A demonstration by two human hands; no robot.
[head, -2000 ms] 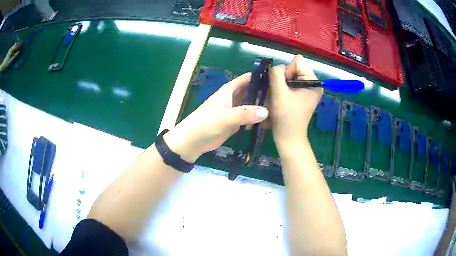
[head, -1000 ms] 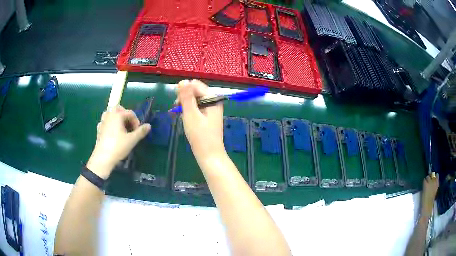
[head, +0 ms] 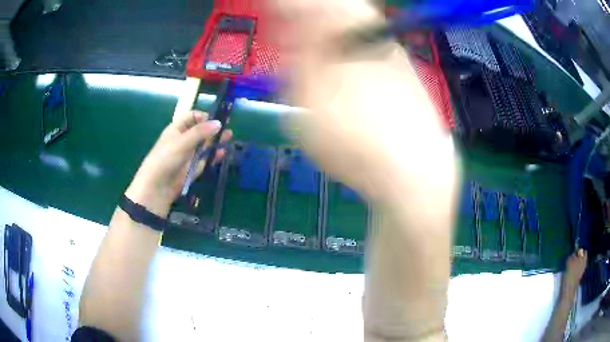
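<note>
My left hand (head: 190,150) grips a dark phone middle frame (head: 217,123), held edge-on and tilted over the left end of the row. My right hand (head: 328,40) is large and blurred at the top centre, close to the camera. It holds a marker pen (head: 461,12) with a blurred bright blue end. A row of waiting frames (head: 291,237) with blue patches lies on the green surface. My right forearm hides part of the row.
A yellow strip (head: 186,100) lies left of the row, and a single spaced frame (head: 55,113) beyond it. A red tray (head: 438,93) and black stack (head: 515,100) are behind. Set-aside frames (head: 18,267) and a blue pen lie on white paper (head: 254,300). Another person's hand (head: 576,262) shows at right.
My left hand has lifted a frame, now seen edge-on. My right hand with the pen has moved up and closer to the camera. The view has shifted.
</note>
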